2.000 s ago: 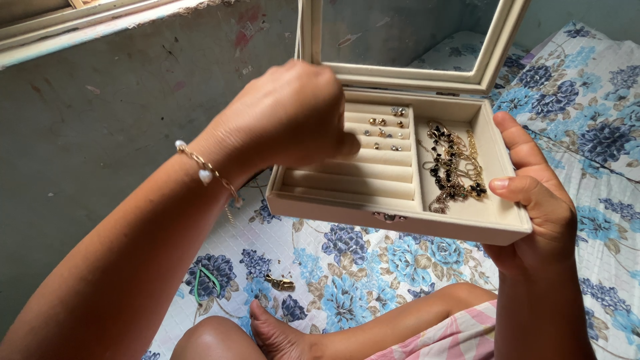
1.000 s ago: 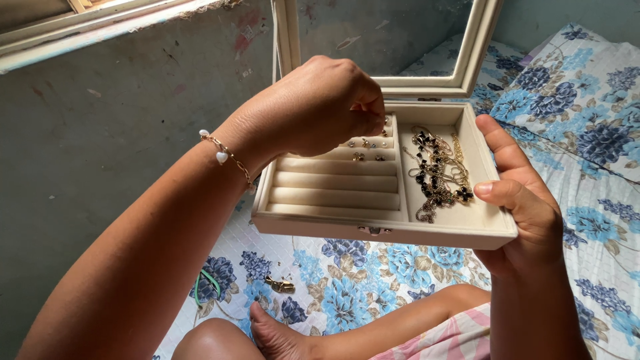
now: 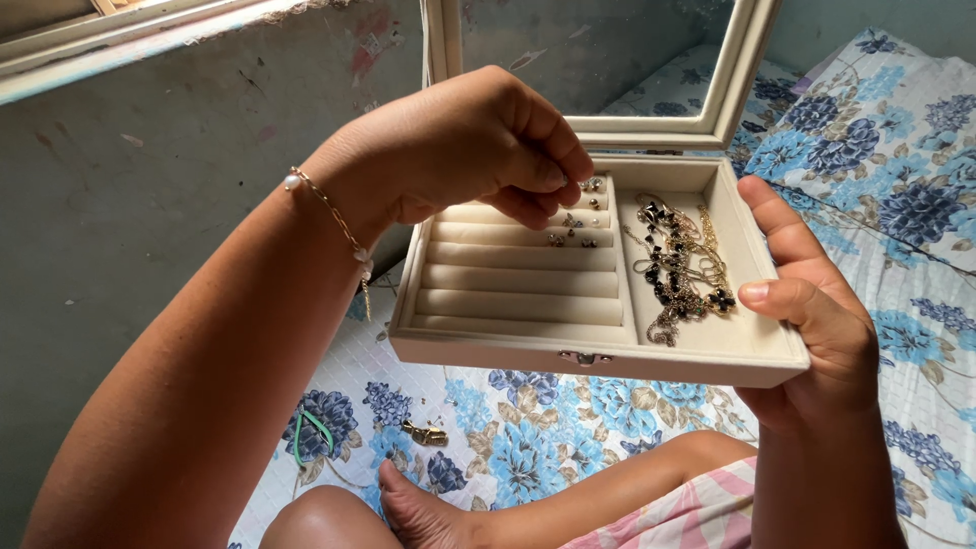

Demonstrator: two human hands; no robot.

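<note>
My right hand (image 3: pixel 820 305) holds a cream jewelry box (image 3: pixel 488 347) by its right side, thumb over the rim. The box's glass-paned lid (image 3: pixel 717 133) stands raised. Above the padded ring rolls (image 3: pixel 518 282), my left hand (image 3: pixel 488 145) pinches a small shiny piece, seemingly an earring (image 3: pixel 565 181), between thumb and fingertips. Several stud earrings (image 3: pixel 589 243) sit in the upper rolls near the divider. In the right compartment lies a tangle of necklaces (image 3: pixel 671 267), black-beaded and gold-coloured. A chain bracelet (image 3: pixel 328 210) with pale beads circles my left wrist.
Below the box, a gold-coloured piece (image 3: pixel 425 434) and a green loop (image 3: pixel 313 435) lie on the floral bedsheet (image 3: pixel 526 450). My crossed legs (image 3: pixel 610 488) are near the lower edge. A wall (image 3: pixel 191 152) and window ledge (image 3: pixel 152 38) stand at the left.
My left hand, lower over the rolls two seconds ago, is now at their upper right part by the studs. The right hand keeps its hold on the box.
</note>
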